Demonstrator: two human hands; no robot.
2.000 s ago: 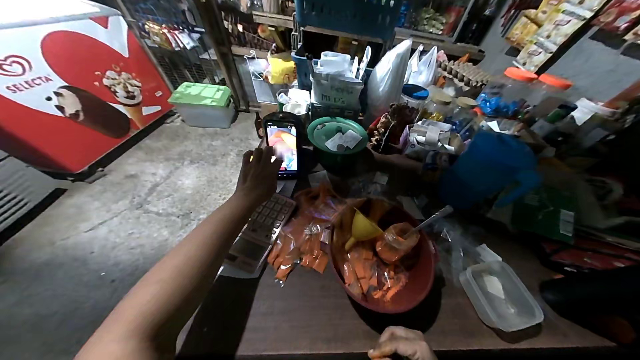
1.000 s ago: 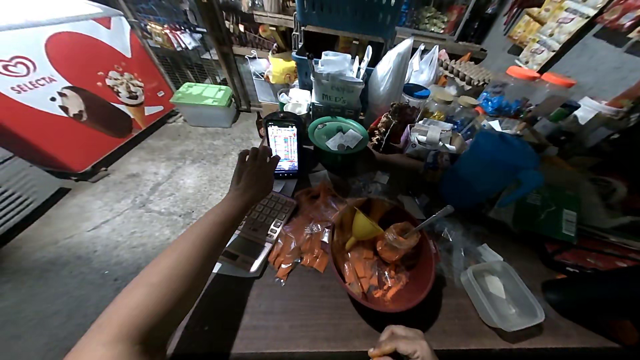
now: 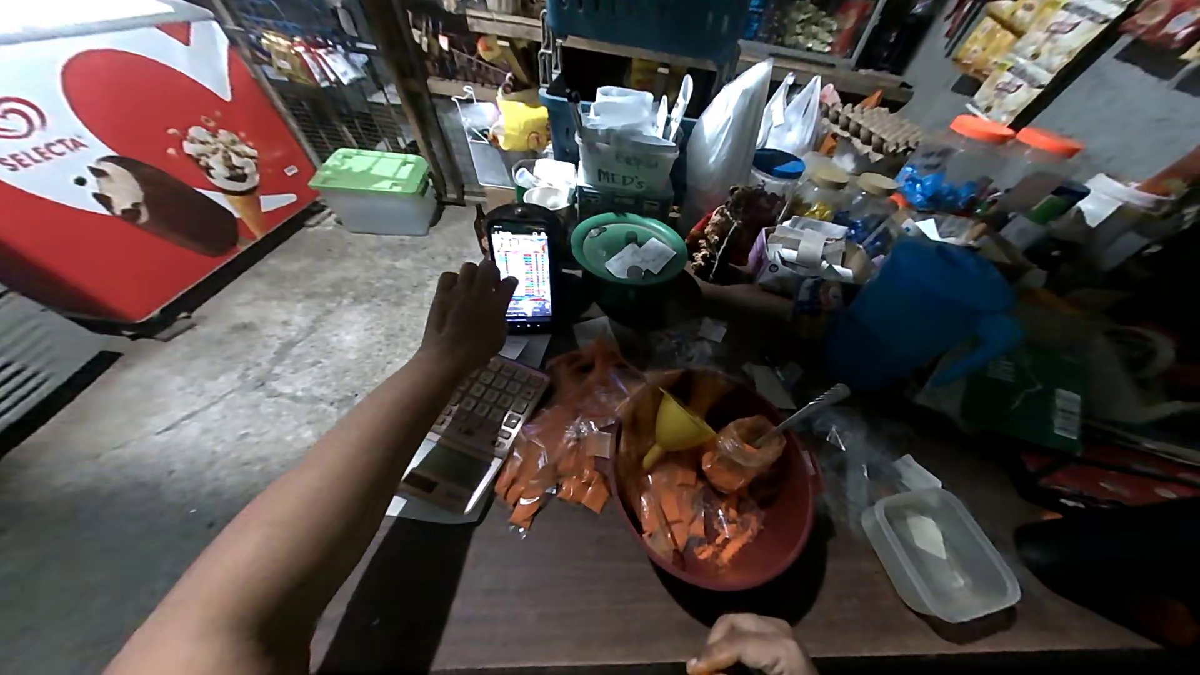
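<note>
My left hand [image 3: 469, 314] reaches over a calculator [image 3: 483, 417] to a lit smartphone [image 3: 522, 272] that stands upright; its fingers are at the screen's left side, holding nothing. My right hand [image 3: 753, 645] rests at the table's near edge with fingers curled; whether something is in it cannot be told. Just beyond it sits a red plastic basin [image 3: 787, 553] with small bags of orange powder [image 3: 680, 506], a yellow funnel [image 3: 680, 427] and a jar [image 3: 741, 455] of orange powder with a spoon [image 3: 811, 412] in it. More orange-filled plastic bags [image 3: 562, 450] lie between calculator and basin.
A clear plastic tub [image 3: 942, 562] stands at right, a blue pitcher [image 3: 914, 314] behind it. Beyond the basin are a green bowl [image 3: 595, 230] with papers, lidded jars [image 3: 980, 155] and an egg tray [image 3: 872, 127]. A green-lidded bin [image 3: 375, 192] and a red freezer [image 3: 103, 253] stand on the floor.
The phone's screen shows different content than two seconds ago. My left hand has stayed close to the screen, with small finger shifts. My right hand has barely moved.
</note>
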